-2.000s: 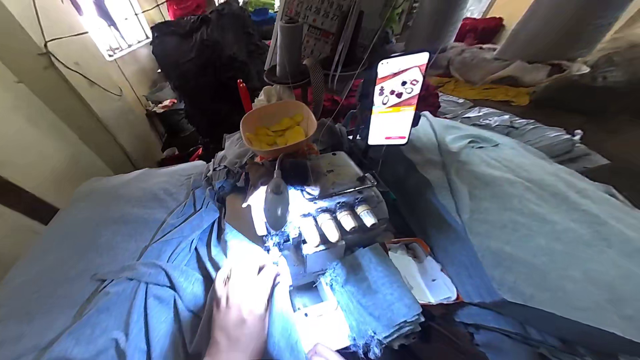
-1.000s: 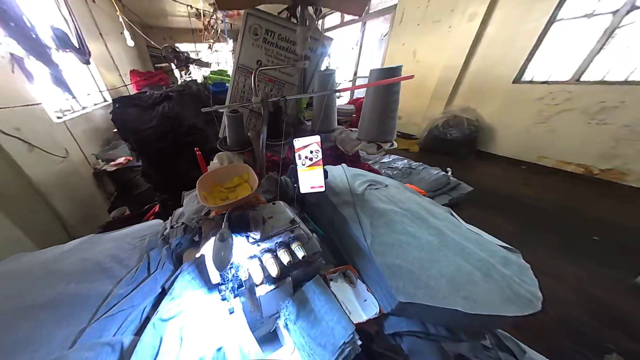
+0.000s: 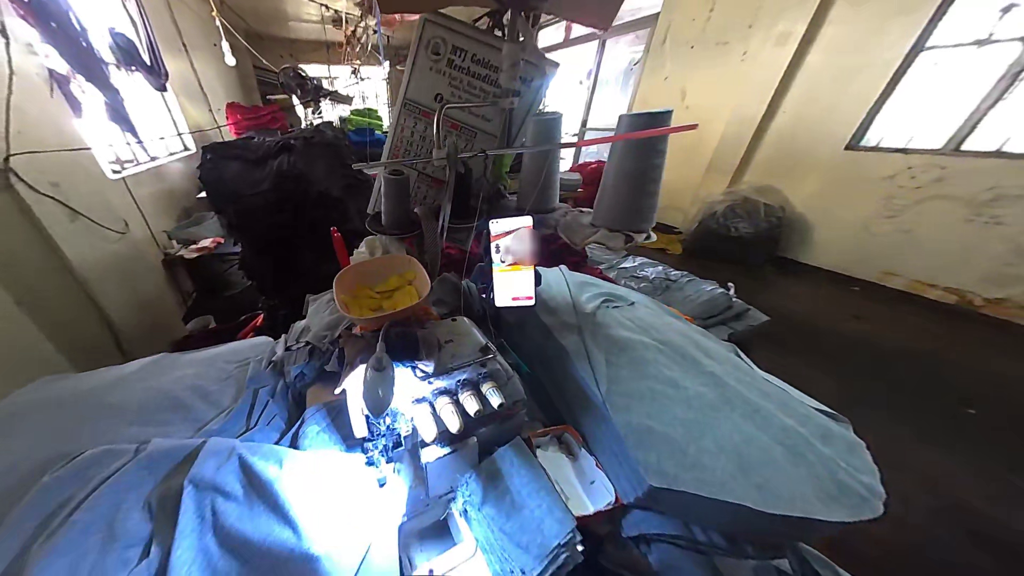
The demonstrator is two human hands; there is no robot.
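Note:
Neither of my hands shows clearly in the head view. An overlock sewing machine (image 3: pixel 472 352) stands in the middle, with several tension dials (image 3: pixel 470 398) on its front and a bright lamp (image 3: pixel 379 384) hanging over its needle area. Light blue denim fabric (image 3: pixel 240 504) lies spread to the left and reaches the lit needle area. A stack of cut denim pieces (image 3: pixel 520 504) rests against the machine's front, beside an orange-rimmed tray (image 3: pixel 580 472).
Pale denim (image 3: pixel 720 424) drapes over the right side. A bowl of yellow pieces (image 3: pixel 382 292) and an upright smartphone (image 3: pixel 512 264) stand behind the machine. Large thread cones (image 3: pixel 636 172), a horizontal rod (image 3: pixel 528 149) and a dark fabric pile (image 3: pixel 280 216) lie farther back.
The hand seen on the fabric left of the needle area two seconds ago is no longer visible. The view has tilted up and turned right.

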